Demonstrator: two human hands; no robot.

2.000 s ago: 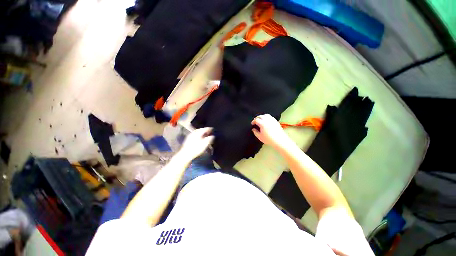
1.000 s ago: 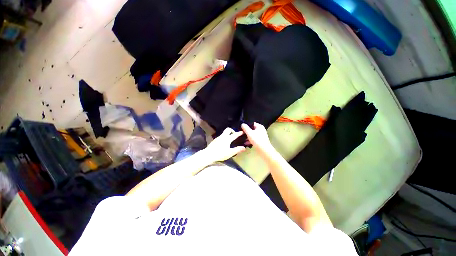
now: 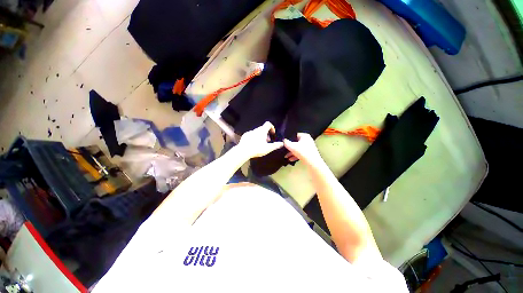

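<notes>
A black garment panel (image 3: 332, 66) with a rounded end lies on the pale table, its near edge at my hands. My left hand (image 3: 261, 141) pinches that edge between thumb and fingers. My right hand (image 3: 300, 148) is close beside it, nearly touching, with fingers on the same edge. The cloth between the hands is bunched, and the fingertips are partly hidden. Another black piece (image 3: 390, 149) with a notched end lies to the right. Orange strips (image 3: 223, 94) lie beside and beyond the panel.
The pale table (image 3: 441, 166) has a thin white tool (image 3: 386, 194) on it. A long blue object (image 3: 427, 23) is at its far edge. Black cloth (image 3: 178, 28) is beyond the table's left edge. A dark crate (image 3: 51, 177) and plastic scraps (image 3: 149, 157) are at the left.
My hands have come together at the panel's near edge, which has been drawn together and bunched. The left hand moved right toward the right hand. The view has shifted slightly.
</notes>
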